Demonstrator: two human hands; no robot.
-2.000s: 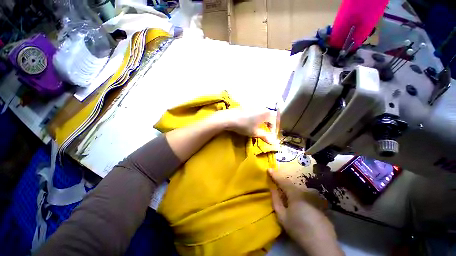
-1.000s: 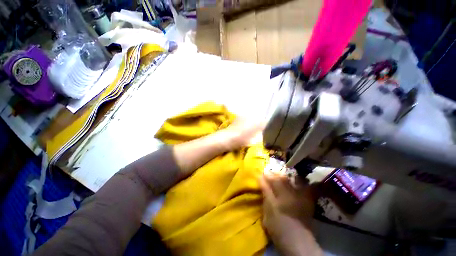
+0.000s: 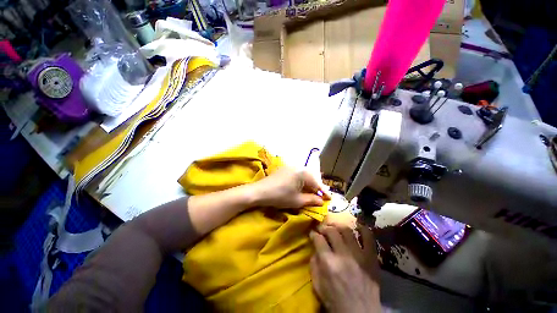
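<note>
A mustard-yellow garment piece point(image 3: 256, 257) lies bunched in soft folds on the white table, left of the needle area, and hangs over the front edge. My left hand point(image 3: 290, 188) lies over the cloth with its fingertips pinching the edge just left of the presser foot. My right hand point(image 3: 342, 263) is just below it, fingertips on the cloth's right edge. The white sewing machine point(image 3: 360, 147) stands to the right. Its needle and presser foot are mostly hidden or too small to tell.
A lit smartphone point(image 3: 435, 233) lies under the machine arm. Striped yellow cut pieces point(image 3: 131, 125) are stacked at left, beside a purple device point(image 3: 61, 85). A cardboard box point(image 3: 324, 49) stands behind. A bright pink tube point(image 3: 404, 46) stands on the machine head. A blue basket point(image 3: 36, 244) is at lower left.
The view has shifted, so the machine appears further left. My left hand has drawn back slightly from the machine head, showing its fingers on the cloth. My right hand stays at the cloth's edge.
</note>
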